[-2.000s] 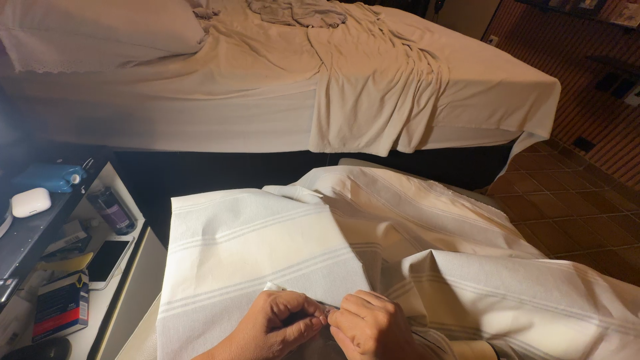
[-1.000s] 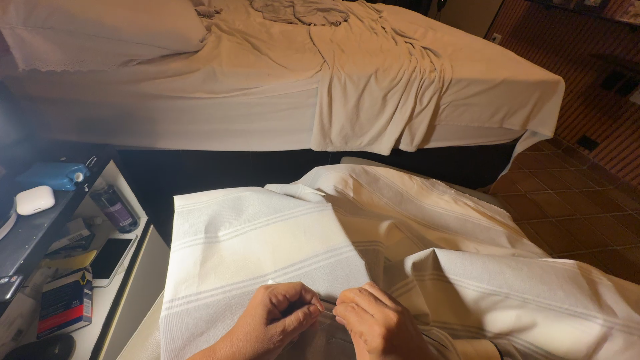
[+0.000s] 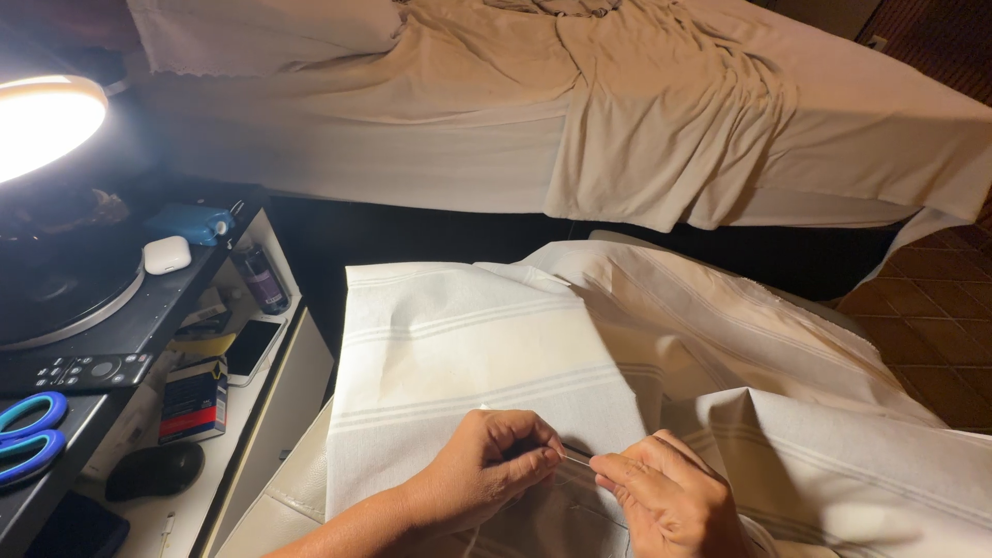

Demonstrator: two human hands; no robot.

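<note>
Striped white fabric point(image 3: 480, 341) lies spread in front of me, its folds running off to the right. Over its near part, my left hand point(image 3: 496, 457) pinches a thin, light strand point(image 3: 576, 459) between thumb and forefinger. My right hand point(image 3: 666, 492) pinches the same strand a short way to the right, so it runs taut between the fingertips. Whether it is thread alone or includes a needle, I cannot tell. Both palms are hidden.
At left, a dark nightstand top holds blue-handled scissors point(image 3: 31, 438), a remote control point(image 3: 93, 372), a white earbud case point(image 3: 167, 255) and a lit lamp point(image 3: 46, 124). Its shelf holds a phone point(image 3: 254, 350), a box point(image 3: 194, 399) and a black mouse point(image 3: 155, 470). A bed point(image 3: 434, 155) stands beyond.
The view has swung left, bringing the lamp and scissors into sight. My hands have moved slightly apart, and a thin strand now shows between them.
</note>
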